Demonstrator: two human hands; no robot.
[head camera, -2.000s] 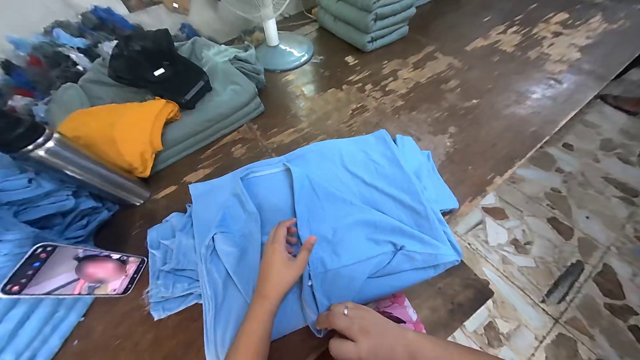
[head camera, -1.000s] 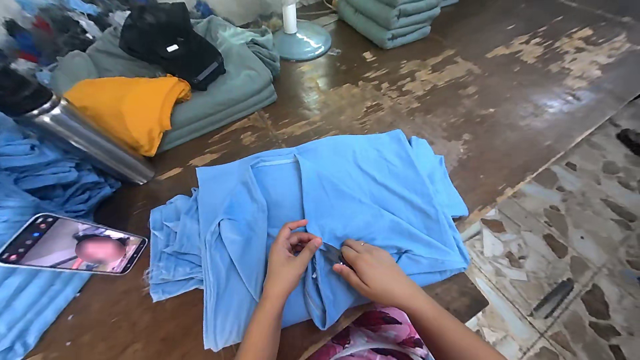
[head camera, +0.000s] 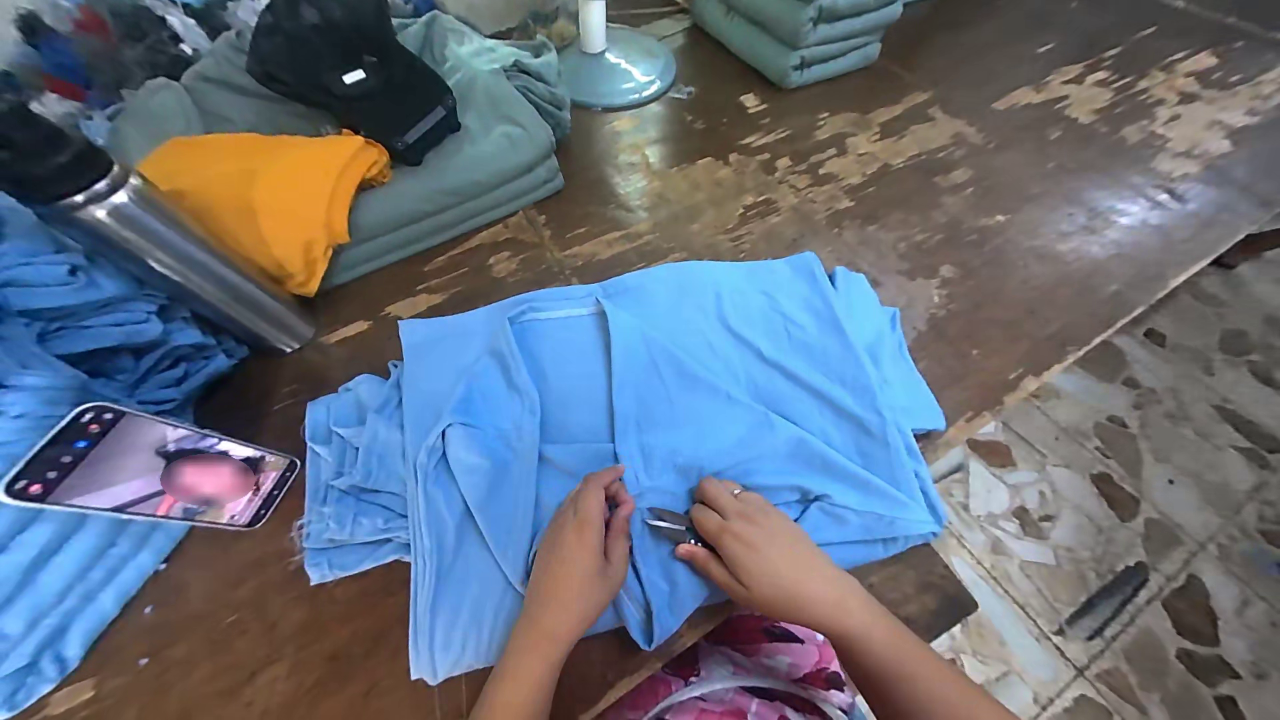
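Note:
A light blue garment (head camera: 720, 370) lies spread on the worn wooden table, with more blue fabric under its left and right sides. At the garment's near edge, my left hand (head camera: 585, 550) pinches a bit of the blue cloth between thumb and fingers. Just right of it, my right hand (head camera: 755, 540), with a ring on one finger, holds small thread snips (head camera: 672, 523). Their blades point left toward my left fingertips; the handles are mostly hidden in the palm. The blades appear slightly apart from the pinched cloth.
At the left lie a phone (head camera: 160, 468) with a lit screen, blue fabric piles (head camera: 80, 310) and a steel bottle (head camera: 200, 255). Behind are orange cloth (head camera: 260, 195), a black cap (head camera: 350, 75), folded grey-green fabric (head camera: 460, 190) and a fan base (head camera: 620, 68). The table edge (head camera: 1090, 340) borders a stone-patterned floor.
Two seconds ago my hands were farther apart, the right one low at the garment's near edge. It has moved up beside my left hand, and the snips now show plainly.

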